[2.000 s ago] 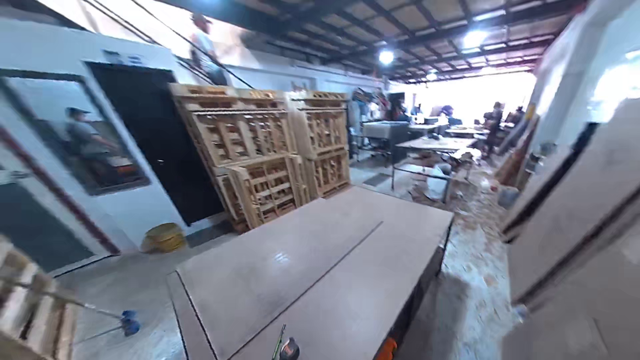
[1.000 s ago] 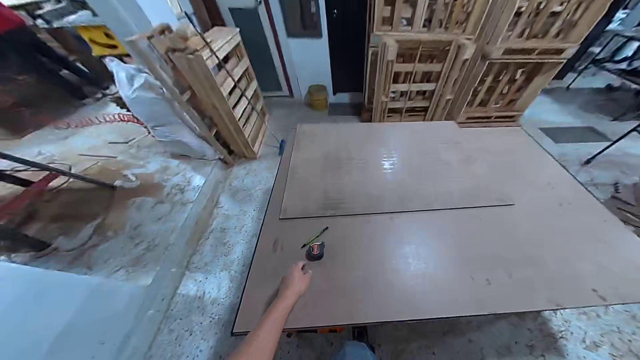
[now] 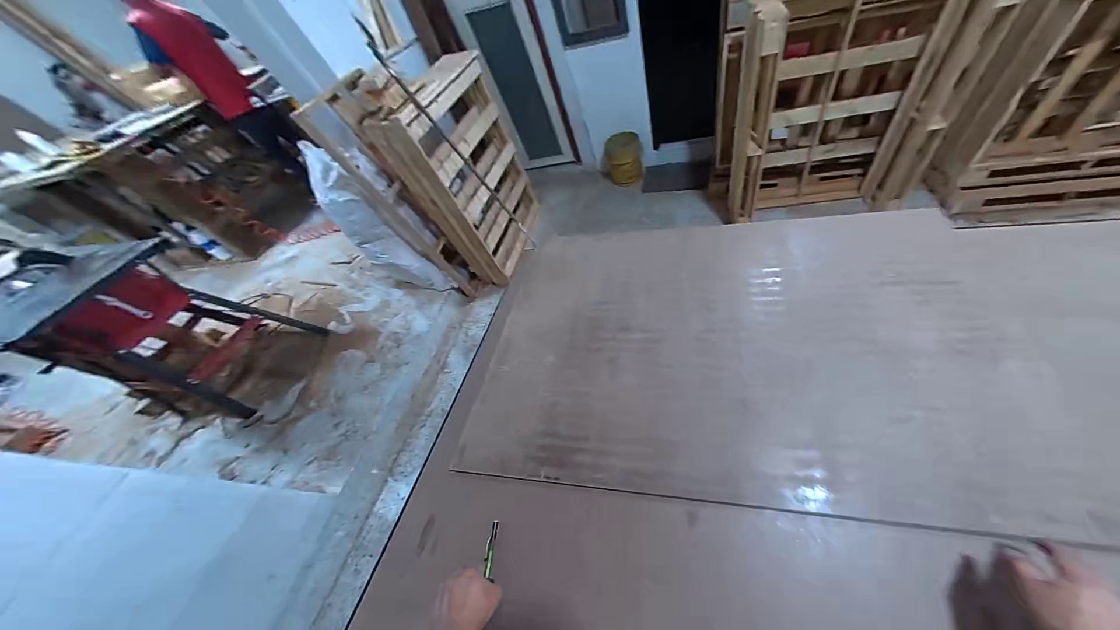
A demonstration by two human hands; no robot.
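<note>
My left hand [image 3: 470, 600] is at the bottom, left of centre, closed at the lower end of a thin green pen-like tool [image 3: 490, 551] that points away from me. Toward the lower right corner, my right hand [image 3: 1063, 588] is blurred by motion, its fingers by the near edge of the upper panel; whether it holds something cannot be made out. The smooth brown-grey upper panel [image 3: 700, 367] lies flat on a larger panel [image 3: 612, 560] of like colour. A dark shadow falls on the boards just left of my right hand. No tape measure shows now.
Wooden pallets [image 3: 840, 114] stand beyond the panels, and another pallet stack [image 3: 472, 166] leans at the far left corner. A yellow bucket [image 3: 624, 159] is by the wall. On the left are a black-framed stand [image 3: 201, 350], a littered floor, and a person in red [image 3: 197, 52] at a workbench [image 3: 105, 157].
My right hand has come into view. The green tool, which lay beside a dark round tape measure, is now at my left hand and turned. The tape measure has gone from sight. The view has shifted.
</note>
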